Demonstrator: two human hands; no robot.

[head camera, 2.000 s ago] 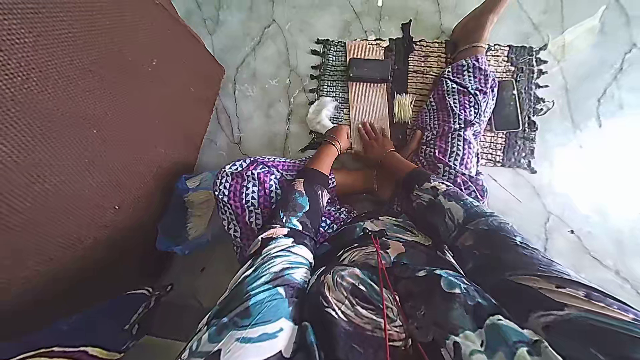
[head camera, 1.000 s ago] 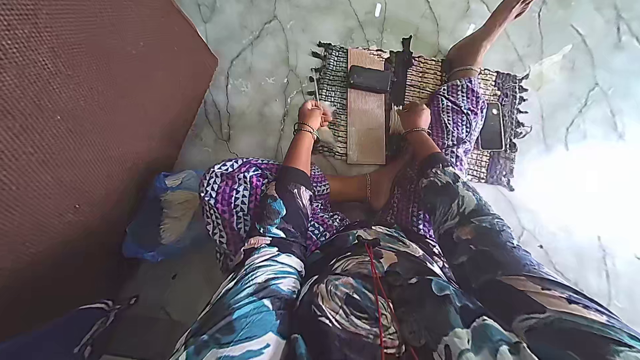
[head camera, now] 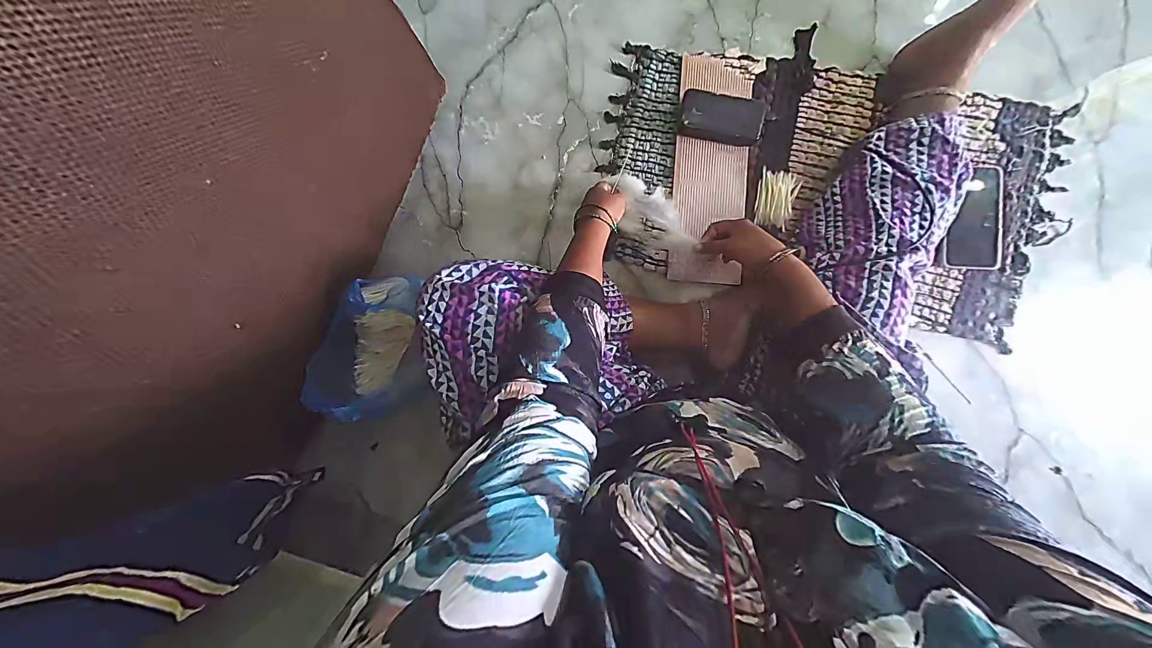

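Observation:
My left hand (head camera: pixel 606 202) is closed on a tuft of white cotton-like fibre (head camera: pixel 650 205), with a thin stick showing above the fingers. That fibre stretches across to my right hand (head camera: pixel 738 241), whose fingertips pinch its other end over the lower part of a ribbed flat board (head camera: pixel 711 184). A dark phone-like object (head camera: pixel 721 117) lies across the board's upper part. Right of the board, a bundle of thin pale sticks or wicks (head camera: pixel 776 198) rests on the woven fringed mat (head camera: pixel 832 112).
A smartphone (head camera: pixel 975 219) lies at the mat's right side, beyond my bent leg. A blue plastic bag (head camera: pixel 346 360) holding pale strands sits left of my knee. A large brown textured panel (head camera: pixel 207 198) fills the left, above dark blue cloth (head camera: pixel 108 558).
My hands were together on the board's lower end two seconds ago, then apart on either side of it. Now my right hand is over its lower right edge, with white fibre stretched between both hands.

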